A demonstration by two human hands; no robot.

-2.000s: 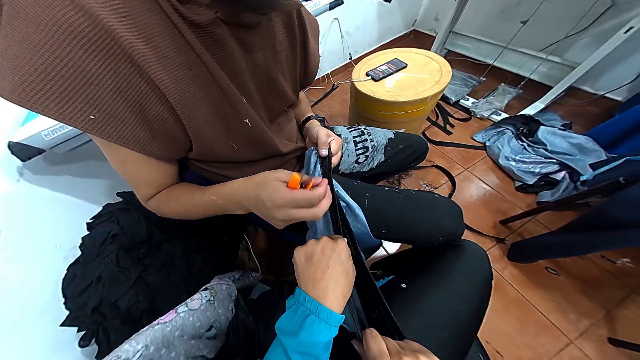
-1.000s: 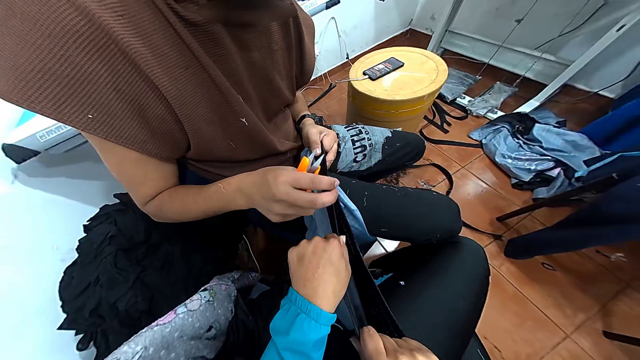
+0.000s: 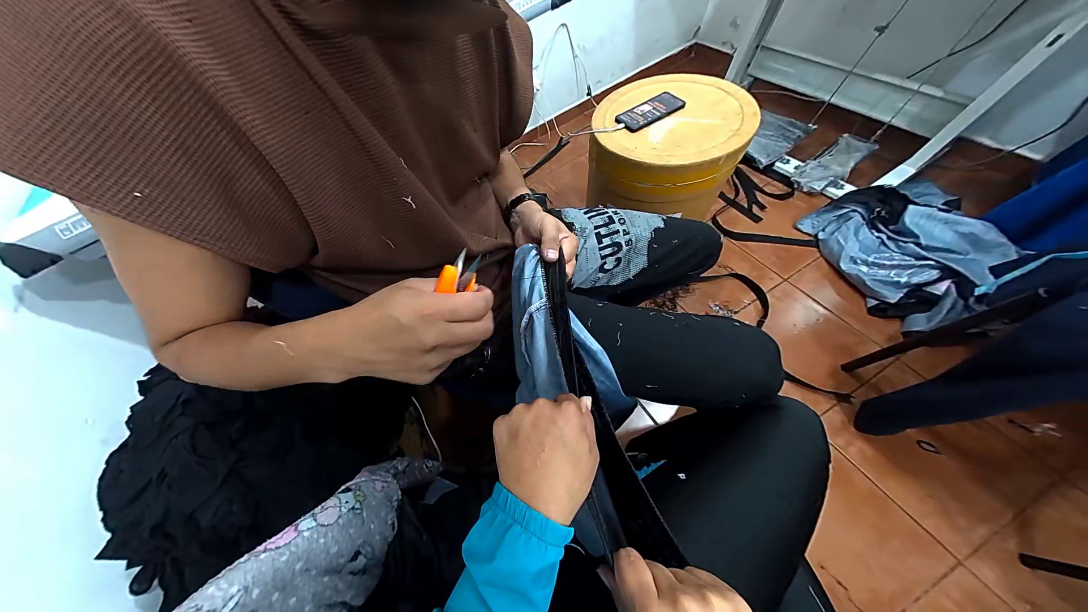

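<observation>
A strip of black fabric (image 3: 564,331), joined to light blue cloth (image 3: 534,340), is stretched between a co-worker and me. My left hand (image 3: 548,455), in a turquoise cuff, is closed on the strip near its middle. Lower down, at the bottom edge, my right hand (image 3: 671,586) pinches the same black fabric; part of it is cut off by the frame. The co-worker's one hand (image 3: 544,234) grips the far end of the strip. Their other hand (image 3: 438,327) holds small orange-handled snips (image 3: 455,276), blades pointing up, left of the cloth.
A heap of black fabric pieces (image 3: 229,484) lies at the left by a white surface (image 3: 59,357). A yellow drum (image 3: 654,174) bears a phone (image 3: 650,111). Grey-blue garments (image 3: 901,246), black straps (image 3: 748,200) and plastic bags (image 3: 837,161) lie on the tiled floor.
The co-worker's hand with the snips has moved left, away from the strip, where it was a second ago. My hands have kept their grip, about where they were.
</observation>
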